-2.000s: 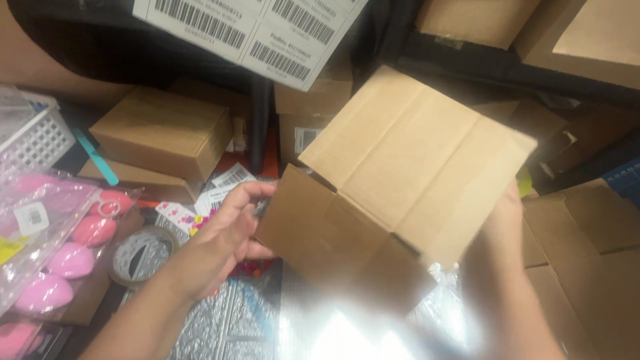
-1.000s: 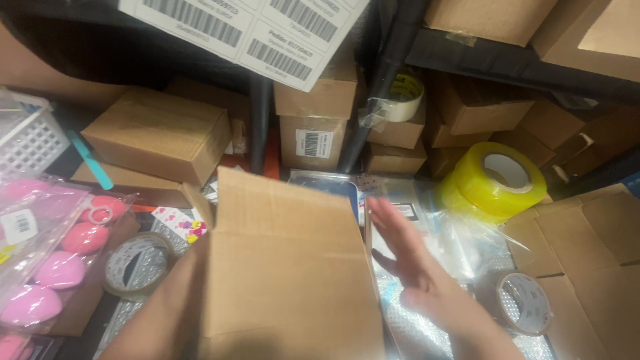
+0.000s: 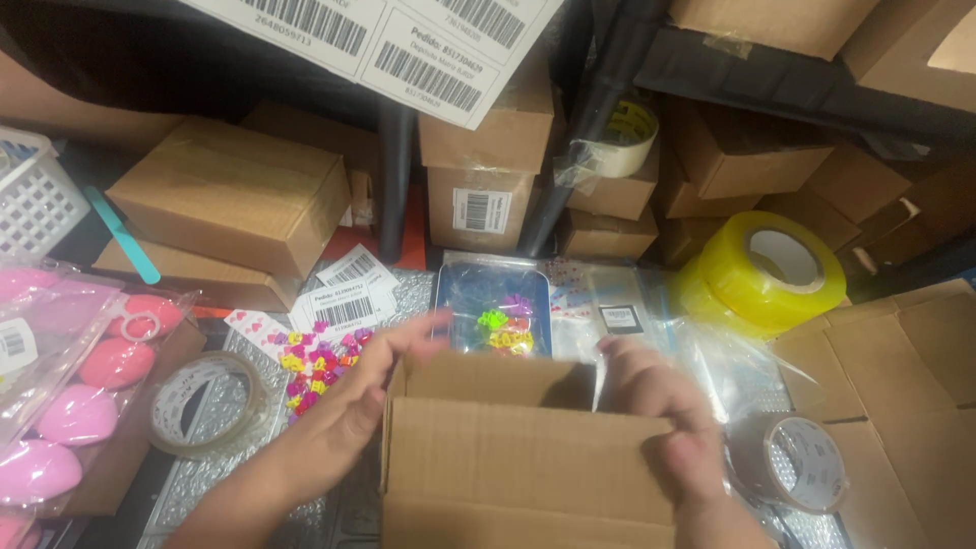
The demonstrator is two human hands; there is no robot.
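A cardboard box [image 3: 526,473] stands at the bottom centre, its upper flaps raised. My left hand [image 3: 358,412] is at the box's left edge, fingers spread and blurred; whether it presses the cardboard is hard to tell. At the right edge, my right hand [image 3: 671,419] curls over a flap, thumb on the near side. Just beyond the box lies a blue tray [image 3: 493,267] with clear bags of small colourful plastic pieces. Loose pink, yellow and purple plastic pieces [image 3: 316,366] lie left of the tray, beside paper labels with barcodes [image 3: 343,305].
Rolls of packing tape lie left [image 3: 204,404] and right [image 3: 797,461]; yellow tape rolls [image 3: 762,267] are stacked behind. Bagged pink sponges [image 3: 80,412] and a white plastic basket [image 3: 38,191] sit left. Closed cardboard boxes [image 3: 229,191] and black shelf posts stand behind. A label sheet [image 3: 435,61] hangs above.
The box, tilted and held up two seconds ago, is now lower at the bottom centre with its flaps raised. My right hand has moved from beside the box onto its right flap since one second ago.
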